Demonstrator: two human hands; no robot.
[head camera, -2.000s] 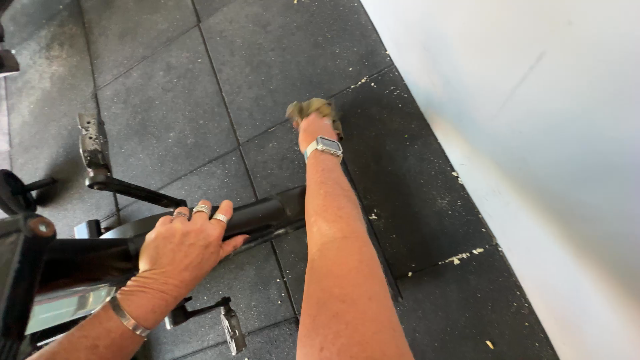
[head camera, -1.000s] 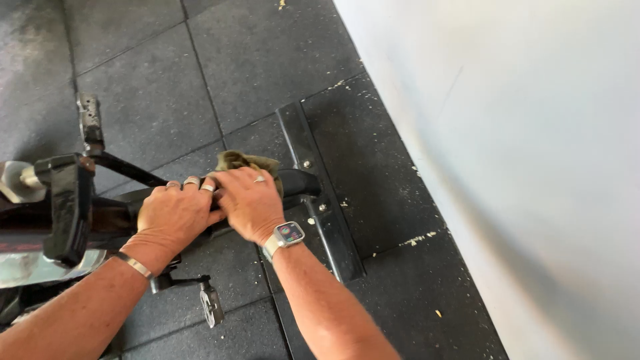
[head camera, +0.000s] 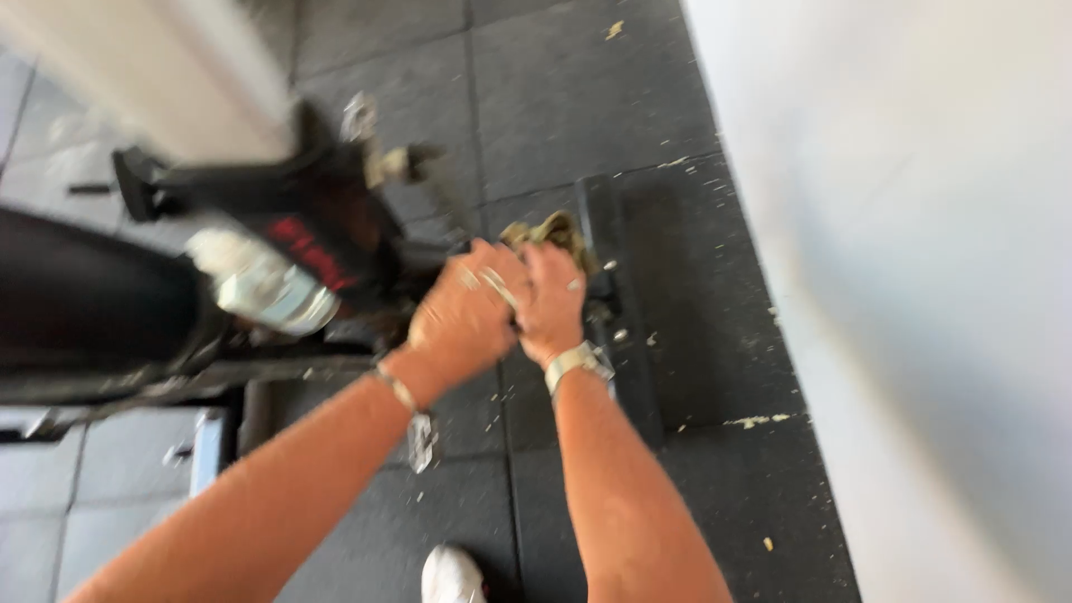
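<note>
A crumpled olive-brown cloth (head camera: 557, 234) shows beyond the fingers of my right hand (head camera: 548, 297), which presses it on the black metal frame of an exercise bike (head camera: 335, 209). Beside it, touching or nearly touching, my left hand (head camera: 473, 306) lies on the same frame bar, its fingers blurred; whether it grips the bar cannot be told. Just right of my hands runs the bike's black cross foot (head camera: 636, 360) with round bolt heads. One pedal (head camera: 423, 440) hangs below my left wrist. A clear bottle (head camera: 260, 280) sits in the bike frame at left.
Black rubber floor tiles (head camera: 569, 92) with pale crumbs and chips lie around the bike. A white wall or panel (head camera: 904, 209) rises along the right. A white shoe (head camera: 452, 576) is at the bottom edge. A pale blurred post (head camera: 176, 75) crosses the upper left.
My right hand with the cloth has come back from beyond the bar's end to beside my left hand, which stays on the bar. The view has shifted, bringing the bottle and shoe into sight.
</note>
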